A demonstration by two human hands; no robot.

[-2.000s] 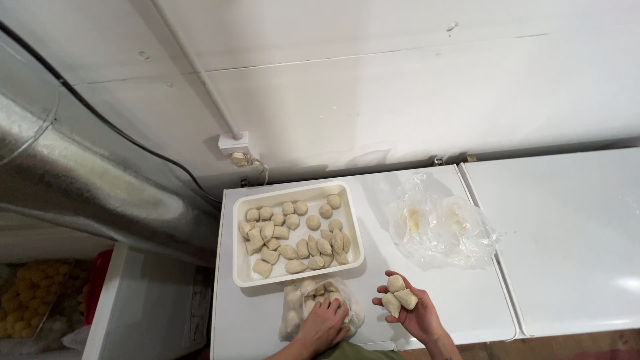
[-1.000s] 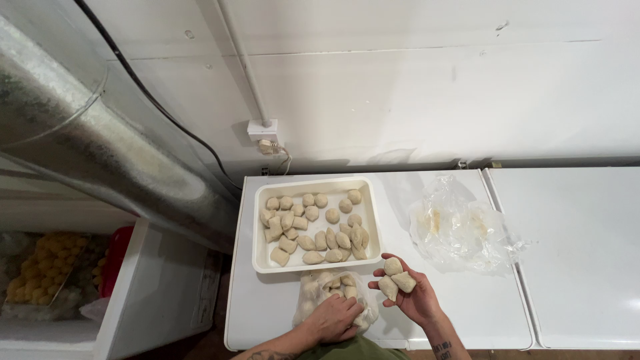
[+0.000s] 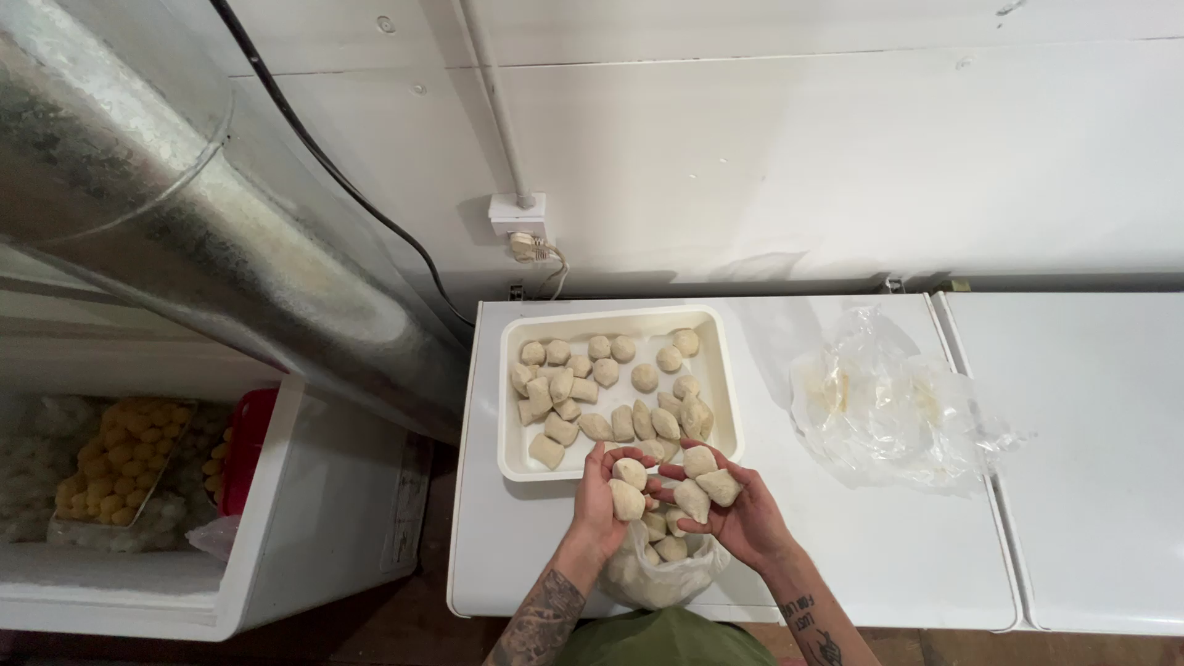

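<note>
My left hand [image 3: 606,504] holds a couple of pale dough pieces [image 3: 628,488] on its fingers. Beside it, palm up, my right hand [image 3: 745,518] cradles three similar dough pieces [image 3: 708,483]. Both hands hover over the open mouth of a clear plastic bag [image 3: 659,575], which holds more dough pieces [image 3: 672,548]. Just behind the hands stands a white plastic tray [image 3: 509,407] with many floured pieces, some round, some oval or squarish. My hands cover part of its front rim.
Crumpled clear plastic bags [image 3: 879,407] lie on the white chest freezer lid [image 3: 786,564], right of the tray. At left, an open freezer [image 3: 264,518] holds bags of yellow balls [image 3: 120,462] and a red item [image 3: 248,449]. A metal duct [image 3: 277,277] slants above it. A socket [image 3: 518,215] is on the wall.
My left hand has come up out of the bag with dough pieces and is now beside my right hand. The right hand, with its three pieces, has moved left over the bag.
</note>
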